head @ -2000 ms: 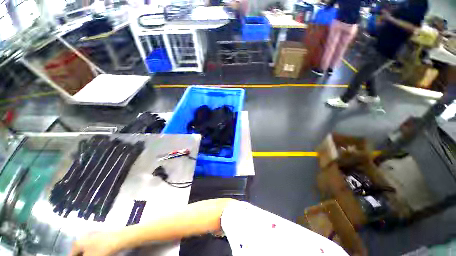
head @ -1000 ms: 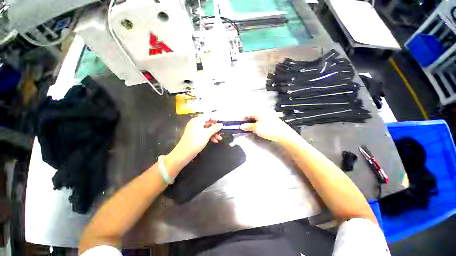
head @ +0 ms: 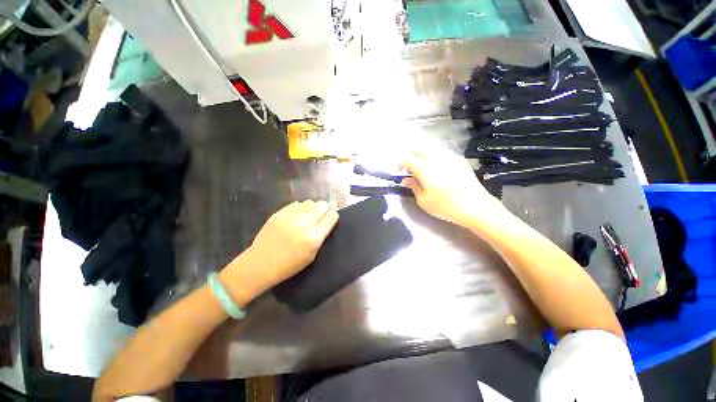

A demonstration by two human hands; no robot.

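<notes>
My right hand (head: 436,184) is shut on black zipper tapes (head: 377,180), whose free ends point left just in front of the machine's needle area. My left hand (head: 298,234) rests at the upper left edge of a black fabric panel (head: 341,255); its fingers are bent together, and whether it grips the panel is unclear. The panel lies slanted on the metal table (head: 440,294). A yellow plate (head: 306,141) sits under the white sewing machine head (head: 259,63). Rows of black zippers (head: 542,129) with pale centre lines lie to the right.
A black fabric pile (head: 118,196) lies left of the machine. Red-handled thread snips (head: 622,255) and a small black cord end (head: 582,247) lie near the table's right edge. A blue crate (head: 691,267) holding black items stands beyond it. A white trolley top (head: 612,23) shows behind.
A second ago both hands held one short dark strip between them. Now my left hand has let go and moved down left to the panel, and my right hand alone holds the tapes.
</notes>
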